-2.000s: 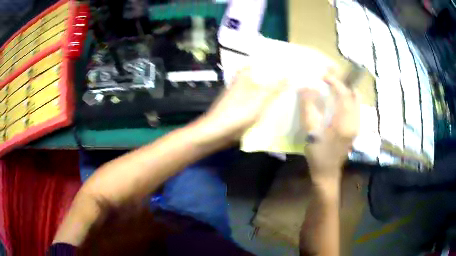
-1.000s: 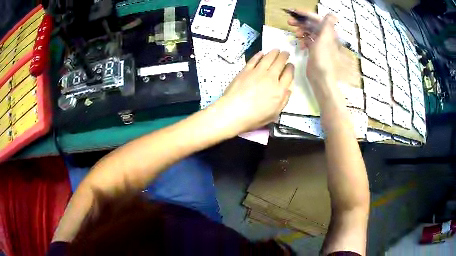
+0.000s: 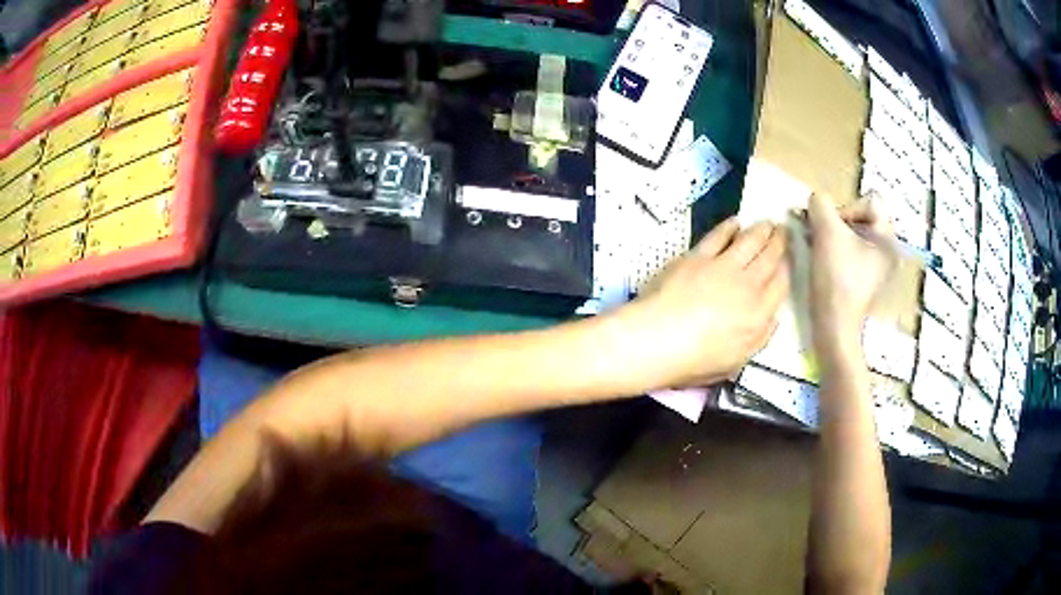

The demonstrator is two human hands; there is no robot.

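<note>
A paper slip (image 3: 770, 195), white with a pale yellow part, lies at the right of the bench, over the edge of a brown cardboard sheet. My left hand (image 3: 724, 308) rests on the slip's left side, palm down, gripping nothing visible. My right hand (image 3: 852, 273) holds a slim pen (image 3: 917, 252) over the slip, fingertips close to the paper. The pen's back end points right; its tip is hard to make out. Any writing under the hands is hidden.
A black test fixture (image 3: 512, 262) with lit white digits and a red clamp handle (image 3: 258, 79) stands left. A red tray (image 3: 192, 174) of yellow boards is far left. A phone (image 3: 654, 81) lies behind my left hand. White boards (image 3: 945, 244) line the cardboard (image 3: 811, 110).
The pen was raised above the paper a second ago; my right hand has lowered it to the slip. My left hand stays on the paper. The camera view has shifted, so the bench appears further right.
</note>
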